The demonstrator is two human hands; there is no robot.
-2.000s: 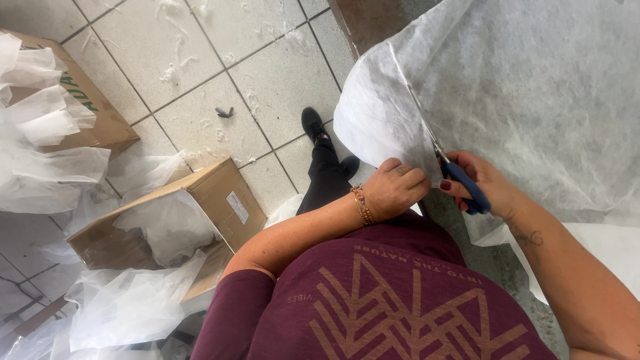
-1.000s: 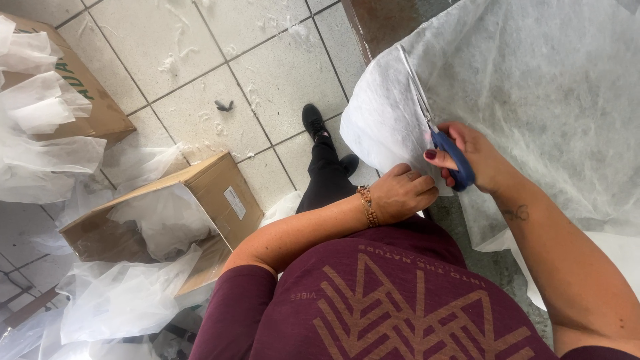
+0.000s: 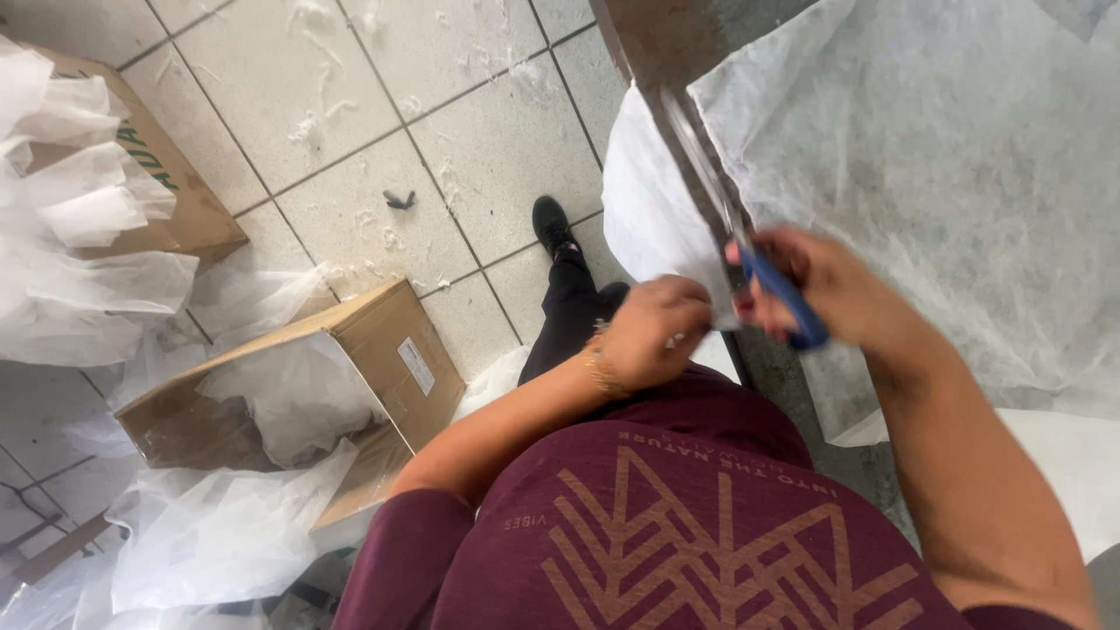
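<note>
My right hand [image 3: 814, 280] grips blue-handled scissors [image 3: 783, 293], whose blurred metal blades point up and away over the table edge. The large sheet of thin white fabric [image 3: 945, 201] lies on the dark table to the right of the blades. Left of them, a separated white fabric piece [image 3: 652, 201] hangs over the table's edge. My left hand [image 3: 661, 328], with a ring and a bracelet at the wrist, pinches the near end of that piece, close to the scissors.
An open cardboard box [image 3: 420, 350] with white fabric inside stands on the tiled floor [image 3: 332, 114] at left. Another cardboard box [image 3: 197, 206] is partly covered by white fabric pieces [image 3: 79, 184]. Scraps and a small dark object [image 3: 400, 200] lie on the floor. The table's edge [image 3: 621, 44] runs beside me.
The strip at the left has come apart from the large sheet, and a gap now shows the dark table between them. My left hand has moved slightly left, away from the scissors.
</note>
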